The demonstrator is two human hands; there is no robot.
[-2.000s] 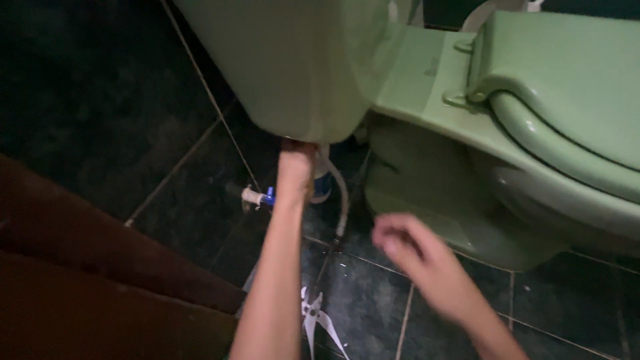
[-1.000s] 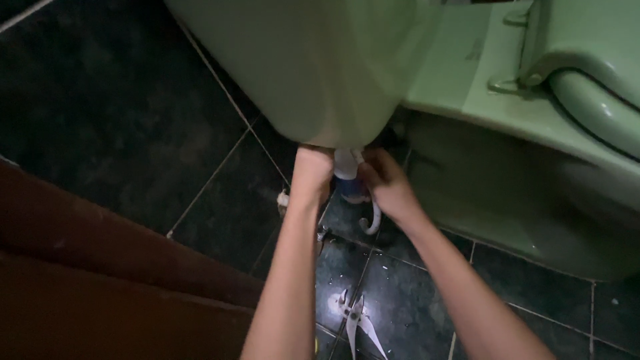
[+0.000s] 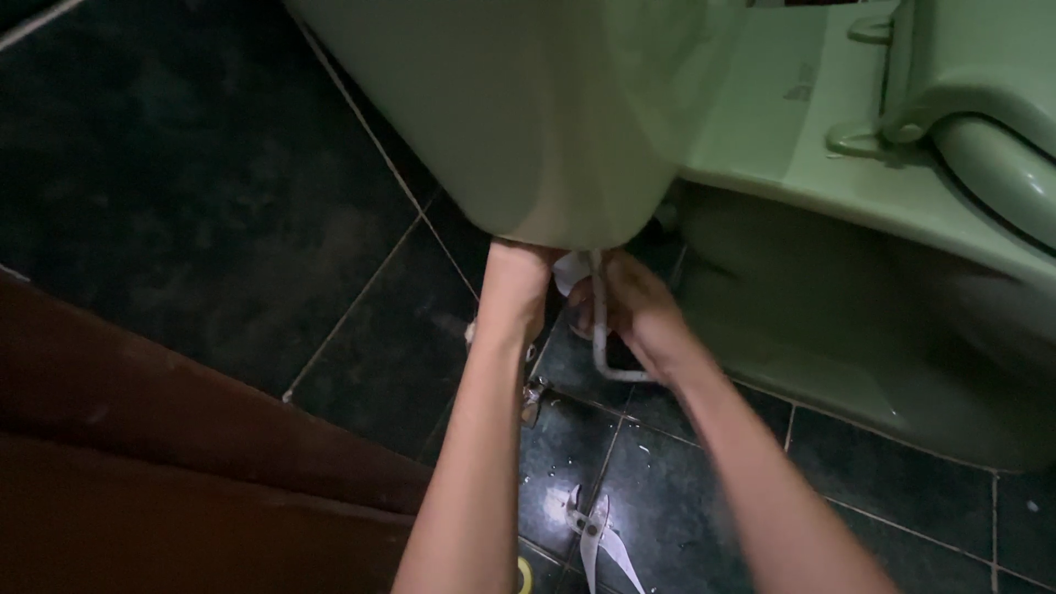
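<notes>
Under the green toilet tank (image 3: 569, 124), my left hand (image 3: 521, 268) reaches up against its bottom, with the fingers hidden behind the tank's edge. Just right of it, my right hand (image 3: 631, 301) has its fingers curled by a bent pale supply hose (image 3: 600, 330); whether they grip the hose or the part behind it is unclear. A white plastic fitting (image 3: 569, 274) shows between the hands. On the floor below lies a pair of pliers (image 3: 591, 528) with its jaws apart.
The toilet bowl's base (image 3: 825, 330) stands at the right, below the seat hinges. A reddish-brown panel (image 3: 165, 412) runs along the lower left. A small metal fitting (image 3: 533, 402) and a yellow ring (image 3: 525, 575) lie near my left forearm. Water drops dot the tiles.
My right hand, apart from the tank two seconds ago, has moved up beside my left hand beneath it. The hose's free-looking lower end has shifted and now bends toward my right wrist.
</notes>
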